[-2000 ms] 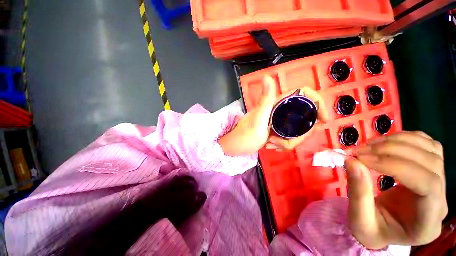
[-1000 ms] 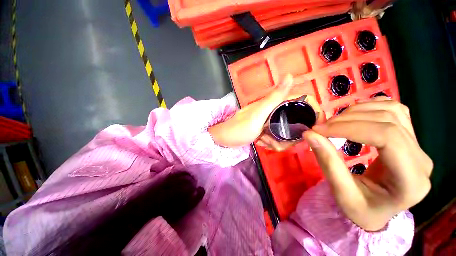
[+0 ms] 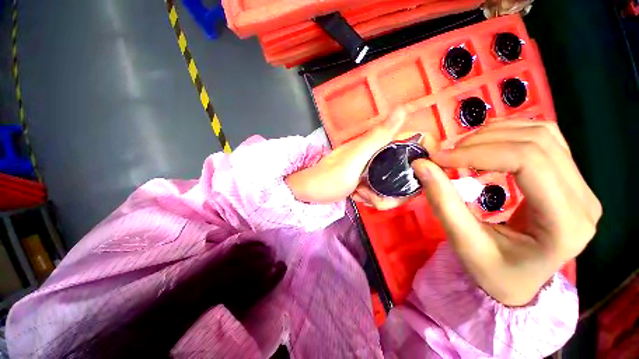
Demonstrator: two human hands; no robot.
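Note:
A round dark watch head [image 3: 394,170] is in my left hand [image 3: 350,168], its shiny face up with pale streaks across it. My left hand grips it by the rim, thumb extended beside it. My right hand [image 3: 522,203] is over the tray, with thumb and fingertip pinched together at the watch head's right edge. A small white wipe [image 3: 468,188] shows in the gap between my right thumb and fingers; its hold is partly hidden. The red-orange tray [image 3: 392,111] lies under both hands, with several dark watch heads [image 3: 459,63] in its pockets.
Stacked red-orange trays [image 3: 287,42] stand beyond the working tray, with a black strap [image 3: 342,36] at their edge. Yellow-black tape [image 3: 200,87] crosses the grey floor at left. A blue stool part [image 3: 204,17] and a shelf [image 3: 31,235] also show at left.
My right hand has moved left and up from beside the watch head to its edge. The clear face now shows pale streaks. The tray has shifted up and left in view.

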